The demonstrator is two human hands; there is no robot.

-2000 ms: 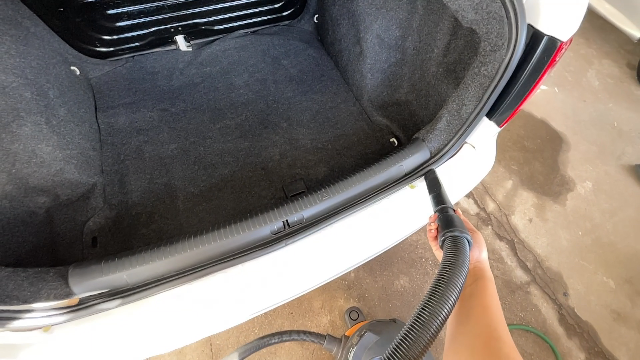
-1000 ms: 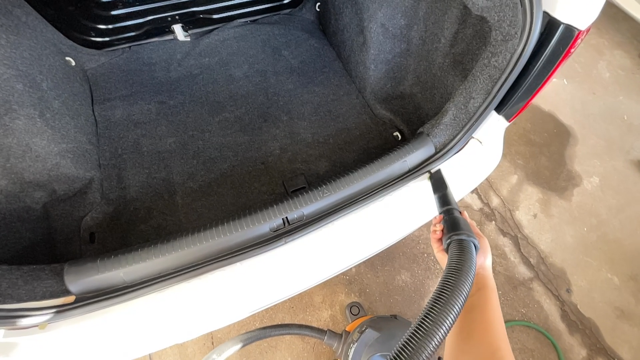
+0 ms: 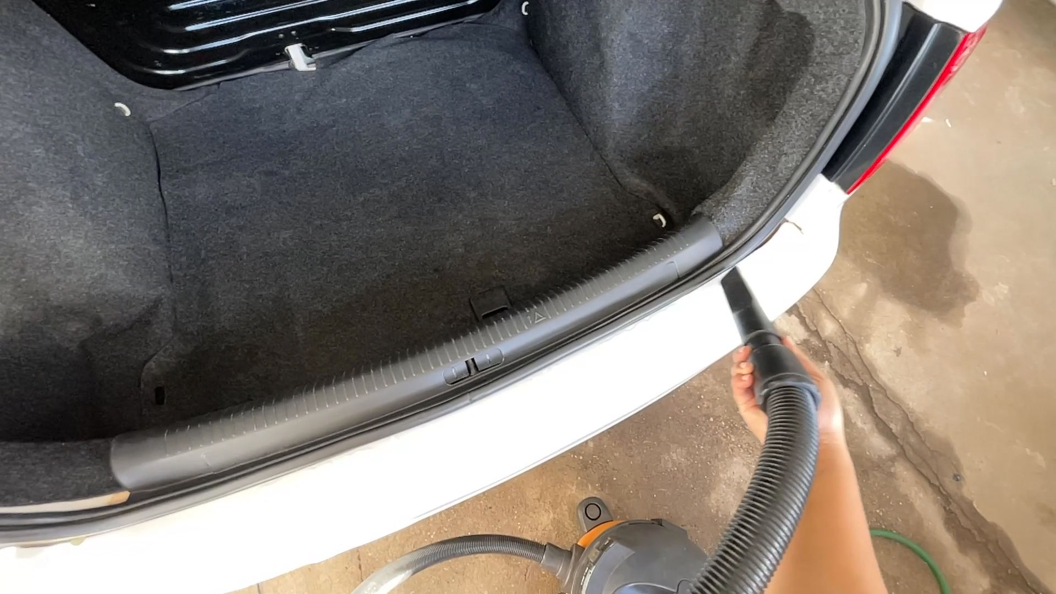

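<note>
My right hand (image 3: 788, 388) is wrapped around the cuff of a black vacuum hose (image 3: 775, 487) at the lower right. The slim black crevice nozzle (image 3: 740, 297) on its end points up at the rubber seal, by the right part of the white rear bumper (image 3: 528, 400). Beyond it lies the car's boot, lined with dark grey carpet (image 3: 371, 190), with a ribbed black plastic sill trim (image 3: 412, 363) along its near edge. My left hand is out of view.
A grey and orange vacuum cleaner body (image 3: 635, 553) stands on the concrete floor (image 3: 949, 396) below the bumper. A green hose (image 3: 912, 549) lies at the lower right. The red tail light (image 3: 916, 115) borders the boot opening.
My right hand still grips the hose, with the nozzle staying by the right part of the bumper edge. No other plain change shows.
</note>
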